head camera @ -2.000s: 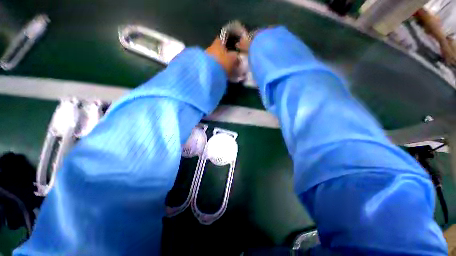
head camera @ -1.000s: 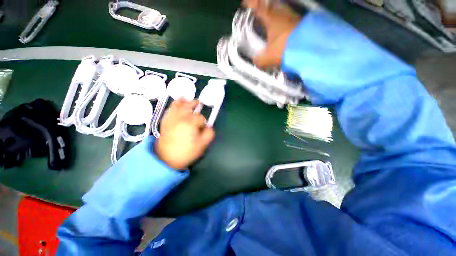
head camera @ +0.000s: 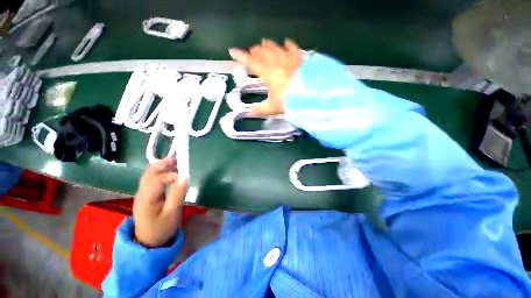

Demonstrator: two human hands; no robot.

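Several white plastic loop housings [head camera: 142,96] lie overlapping on the green bench, left of centre. My left hand [head camera: 158,204] is near the bench's front edge, its thumb and fingers closed on the lower end of a white loop housing [head camera: 182,142]. That housing points away from me over the others. My right hand [head camera: 271,73] is over a second, smaller group of loop housings [head camera: 256,127] at the centre, fingers spread; it partly hides them. One single loop housing [head camera: 314,174] lies near the front edge, its disc end partly by my right sleeve.
Stacked white loops [head camera: 17,105] stand at the far left, beside a black bundled item [head camera: 87,134]. Two loose loops [head camera: 166,28] lie beyond the pale strip [head camera: 384,74]. A black holder with a grey tray [head camera: 496,142] is at right. Red stools [head camera: 96,247] are below the bench.
My right hand has let go of the loops it carried; they now lie at the centre. My left hand has moved back towards the front edge and now holds a housing. The view has shifted.
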